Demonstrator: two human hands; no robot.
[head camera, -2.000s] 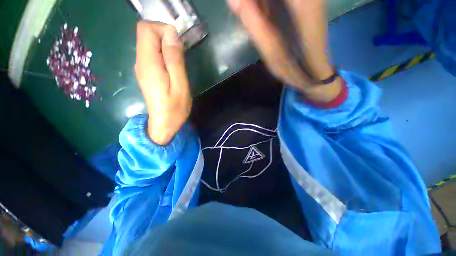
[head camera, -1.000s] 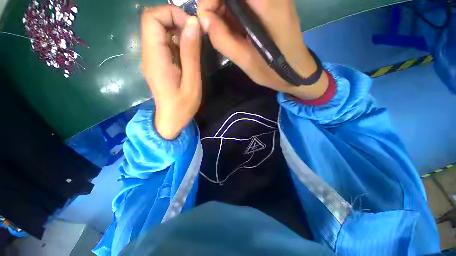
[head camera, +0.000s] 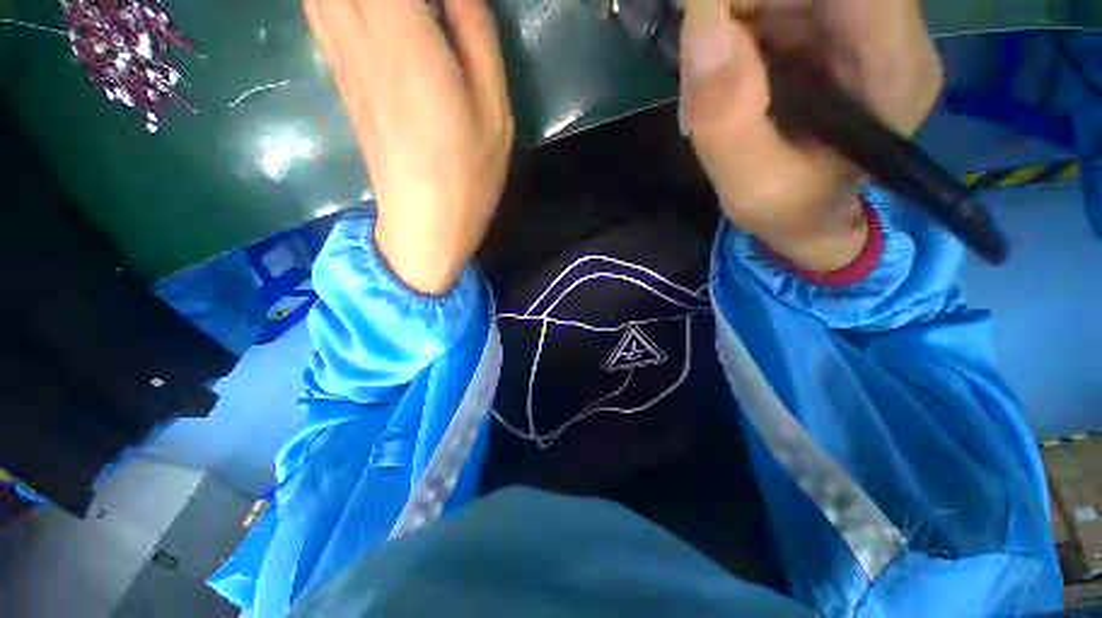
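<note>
My left hand (head camera: 425, 133) reaches over the green tabletop, back of the hand up. Its fingertips are cut off by the top edge, so I cannot tell what they hold. My right hand (head camera: 773, 145) is blurred at the table's front edge, closed around a thick black pen-like handle, a soldering iron (head camera: 870, 143), whose rear end points down to the right. Its tip is not visible. A small part of a dark and metallic object (head camera: 649, 22) shows at the top edge beside the right fingers.
A heap of maroon and silver wired components (head camera: 125, 54) lies at the top left of the green tabletop (head camera: 260, 193). A thin pale strand (head camera: 259, 91) lies near it. Black cloth (head camera: 85, 326) hangs at the left. A pale box (head camera: 157, 531) stands at the lower left.
My hands have moved apart from where they met at the fingertips. The right hand has moved right with the black handle. The left hand has moved up and turned its back upward.
</note>
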